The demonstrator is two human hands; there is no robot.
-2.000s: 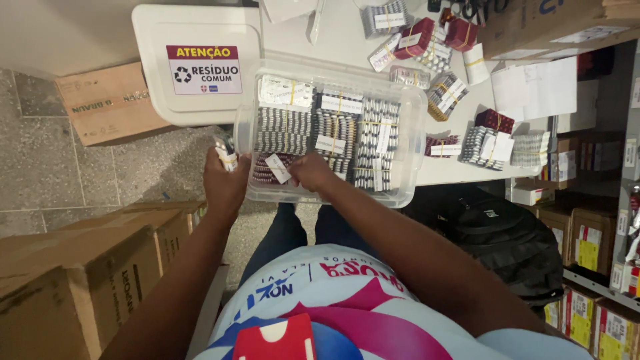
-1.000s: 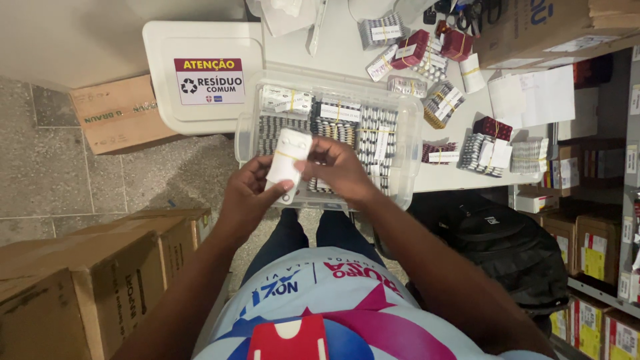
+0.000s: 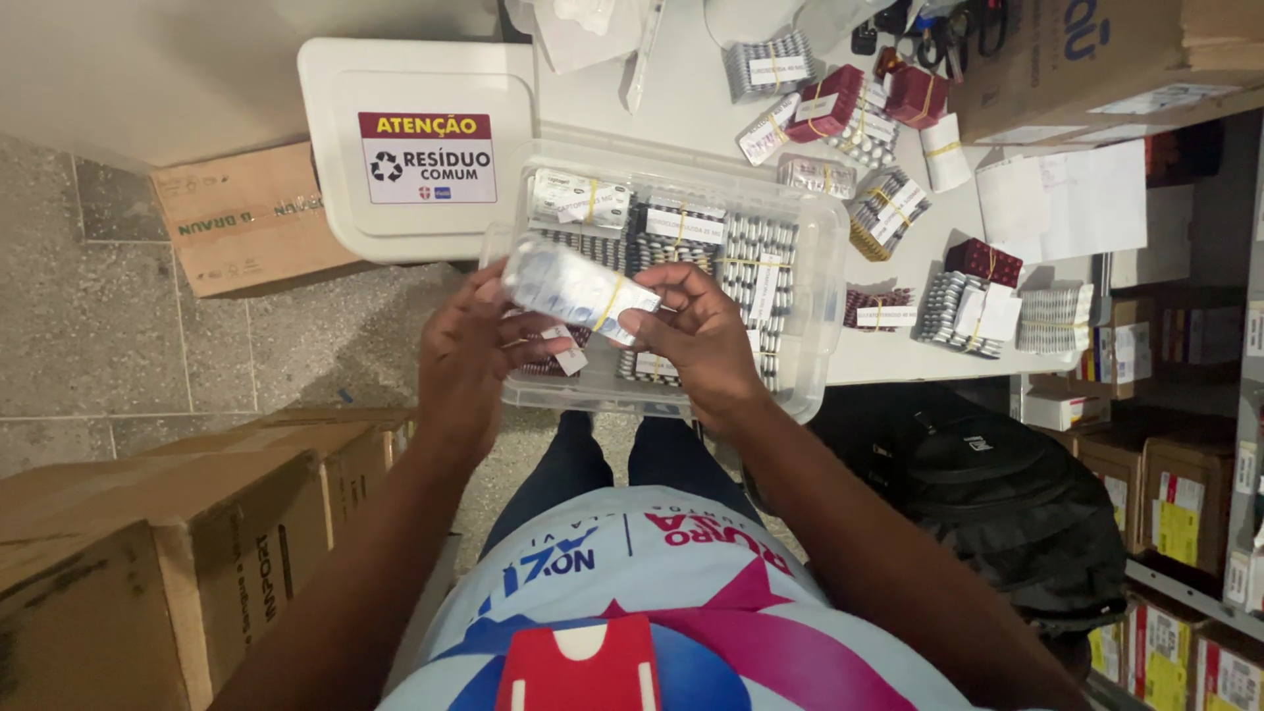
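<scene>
Between both hands, over a clear plastic bin (image 3: 825, 296), is a silvery bundle of blister packs (image 3: 563, 281) with a yellow rubber band round it, partly blurred. My left hand (image 3: 474, 346) grips its left end; my right hand (image 3: 691, 336) pinches its right end. Inside the bin stand rows of banded blister packs: a silver bundle (image 3: 581, 200) at the back left, dark-edged packs (image 3: 681, 237) in the middle and silver strips (image 3: 758, 286) at the right. Dark red packs (image 3: 553, 351) lie at the front left, partly behind my left hand's fingers.
More banded blister packs (image 3: 889, 212) lie on the white table (image 3: 681, 89), right of the bin. A white lid (image 3: 425, 217) with a sign is at the left. Cardboard boxes (image 3: 247, 513) stand at lower left, a black backpack (image 3: 987, 494) at lower right. Scissors (image 3: 953, 39) lie at the back.
Two seconds ago my left hand was left of the bin with a pack and my right hand was in the bin. Both hands now hold a bundle above it, tilted differently from a second ago.
</scene>
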